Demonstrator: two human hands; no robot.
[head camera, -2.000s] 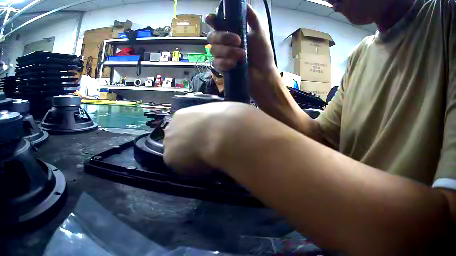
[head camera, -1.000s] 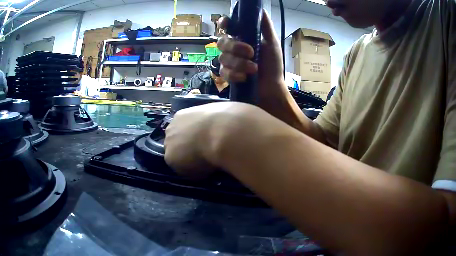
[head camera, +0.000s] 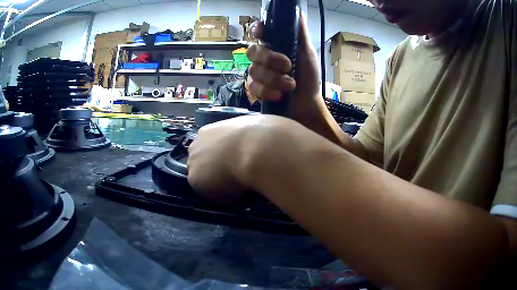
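A black loudspeaker driver (head camera: 167, 170) lies rim down on a flat black front panel (head camera: 127, 191). Its thick magnet disc shows on top, partly behind my left wrist. My right hand (head camera: 275, 73) is wrapped around an upright thick black electric screwdriver (head camera: 282, 34) above the driver's far side. The screwdriver's lower end and bit are hidden behind my left forearm. My left hand (head camera: 218, 158) is bent down at the near side of the driver, back of the hand towards the camera. Its fingertips, and anything in them, are hidden.
Spare drivers (head camera: 76, 130) stand at left, one large and near. Stacked black panels (head camera: 54, 85) rise behind them. A clear plastic bag (head camera: 107, 260) lies at the front edge. A tan-shirted torso (head camera: 448, 107) fills the right. Another person sits behind, before shelves (head camera: 176, 71).
My right hand and the screwdriver have moved right from the earliest frame, and barely since the second. My left hand has stayed almost in place at the driver.
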